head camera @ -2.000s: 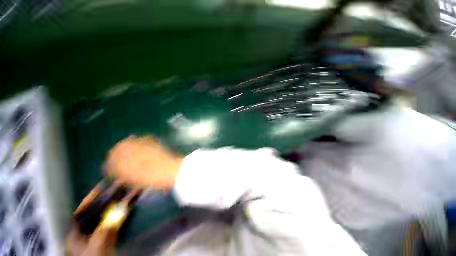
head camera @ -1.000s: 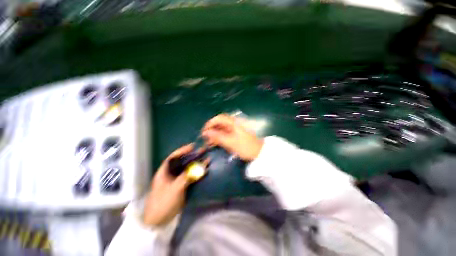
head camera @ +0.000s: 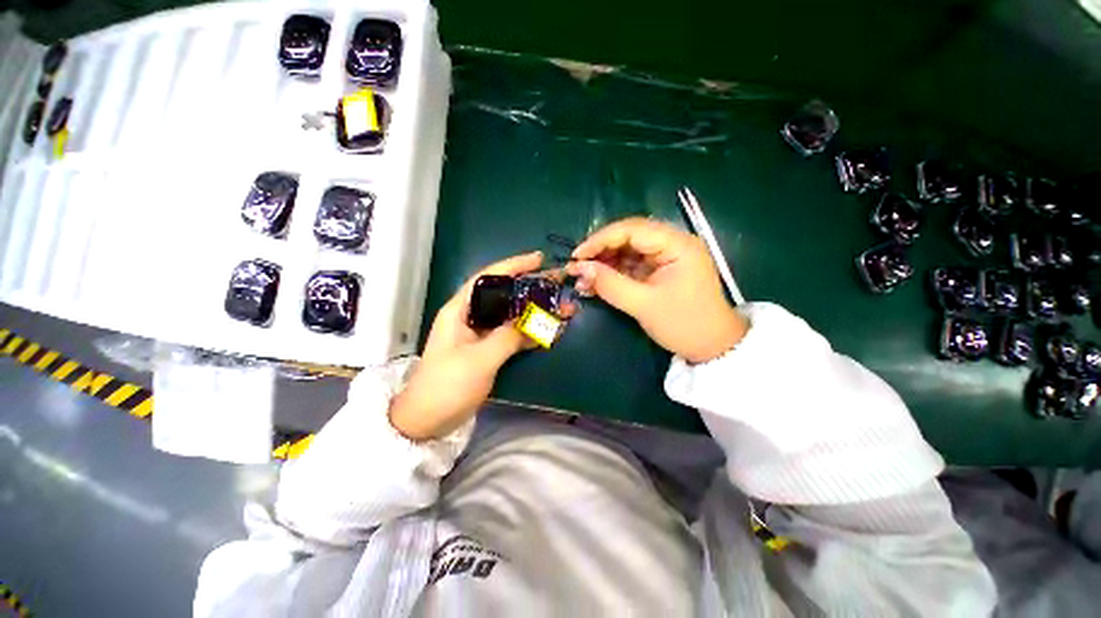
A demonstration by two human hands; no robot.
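Note:
My left hand (head camera: 453,362) holds a half-built black device (head camera: 493,301). A yellow-and-white battery (head camera: 539,324) sticks out at its lower right side. My right hand (head camera: 658,284) has its thumb and fingertips closed together at the device's right edge. Whether they grip a part is too small to tell. Small thin black parts (head camera: 560,245) lie on the green mat just above the fingertips. Silver-white tweezers (head camera: 710,242) lie on the mat to the right, partly behind my right hand.
A large white blister tray (head camera: 157,181) at left holds black units (head camera: 344,217), one with a yellow battery. Many glossy black housings (head camera: 887,267) spread over the mat at right. Clear film (head camera: 604,121) lies at the back. A whitish sheet (head camera: 213,410) is low at left, above the grey floor.
The view has swung and sharpened, and the tray and housings are now clear. My left hand still holds the device. My right hand has come down to the device's edge since one second ago.

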